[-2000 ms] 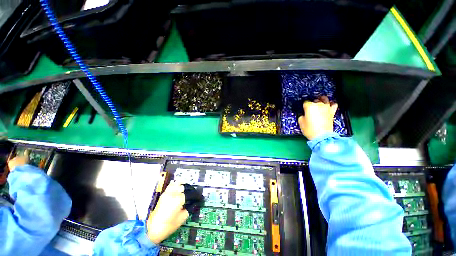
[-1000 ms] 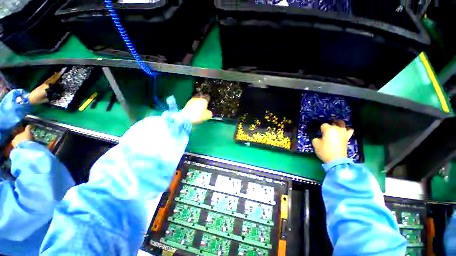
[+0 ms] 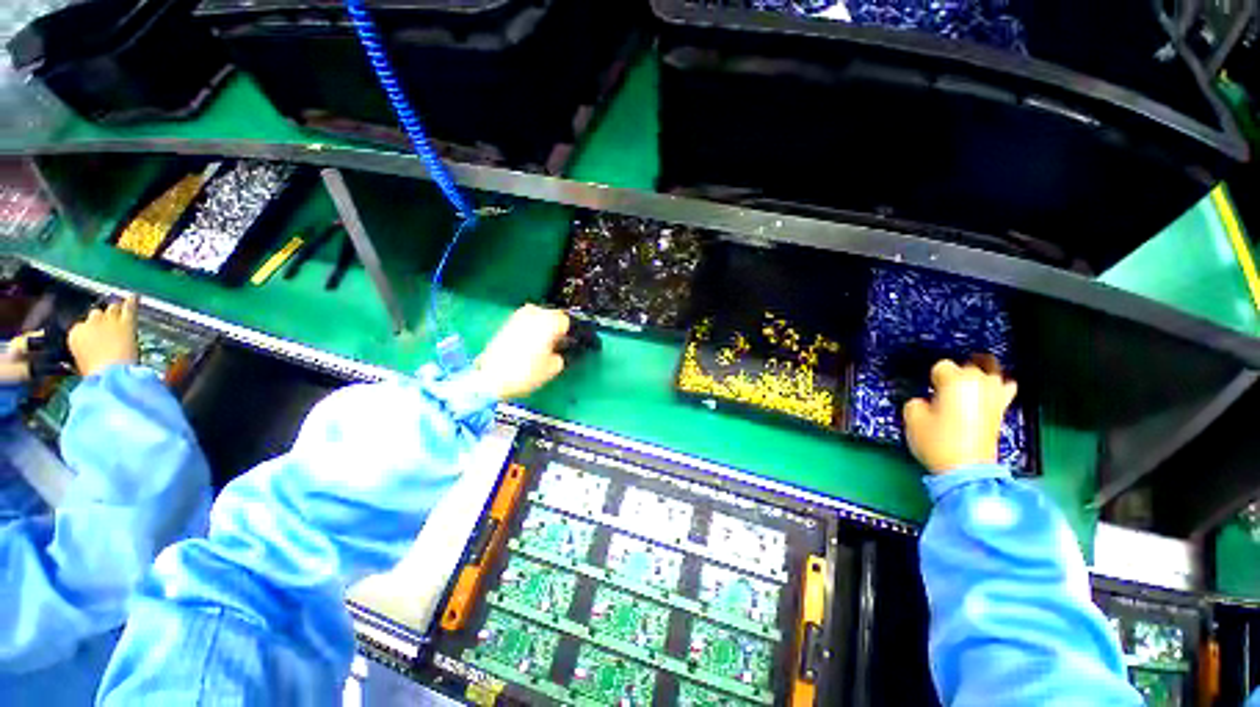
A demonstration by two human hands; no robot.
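My left hand (image 3: 525,354) is over the green mat, just in front and left of the tray of brown-silver components (image 3: 629,272). Its fingertips have black coverings, and I cannot tell if they pinch a part. My right hand (image 3: 960,417) reaches into the tray of blue-violet components (image 3: 934,321), its fingertips hidden in the heap. Between them is the tray of yellow components (image 3: 760,376). A dark pallet (image 3: 673,490) with rows of green circuit boards (image 3: 629,616) lies in front of me, with orange clamps (image 3: 813,615) on its sides.
A metal-edged shelf (image 3: 774,225) crosses above the trays and bears black totes (image 3: 884,152). A coiled blue cord (image 3: 408,118) hangs at my left hand. A neighbour's hands (image 3: 104,336) are over another pallet at left. Part of another pallet shows at right (image 3: 1154,638).
My left hand has come from over the pallet to the brown-silver tray, then back off its front edge. My right hand stays in the blue-violet tray. The view has shifted.
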